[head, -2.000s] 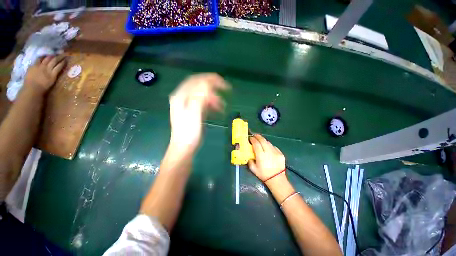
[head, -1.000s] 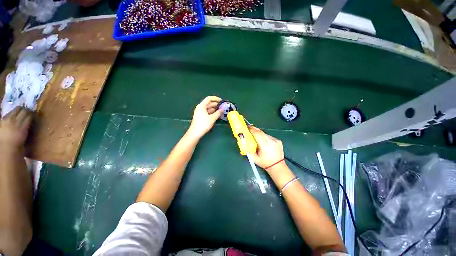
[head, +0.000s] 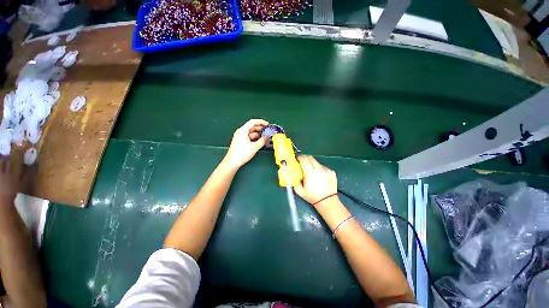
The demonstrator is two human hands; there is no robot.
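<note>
My left hand [head: 245, 143] holds a small round black-and-white unit [head: 272, 130] between thumb and fingers at the middle of the green bench. My right hand [head: 317, 180] grips the yellow hot glue gun [head: 288, 162]. The gun's nozzle end is at the unit; the tip itself is too small to make out. A whitish glue stick [head: 293, 209] sticks out of the gun's back end. Another round unit [head: 380, 137] with a thin lead lies on the bench to the right.
A pale metal upright [head: 475, 138] crosses at right, with further units partly behind it. Spare glue sticks [head: 418, 234], a black cord and a clear plastic bag [head: 499, 222] lie right. A blue tray [head: 186, 42] is at the back. White discs and another person's arm are left.
My left hand has taken hold of a unit and brought it to the gun. The other units have moved right. In the last second the gun has turned more upright.
</note>
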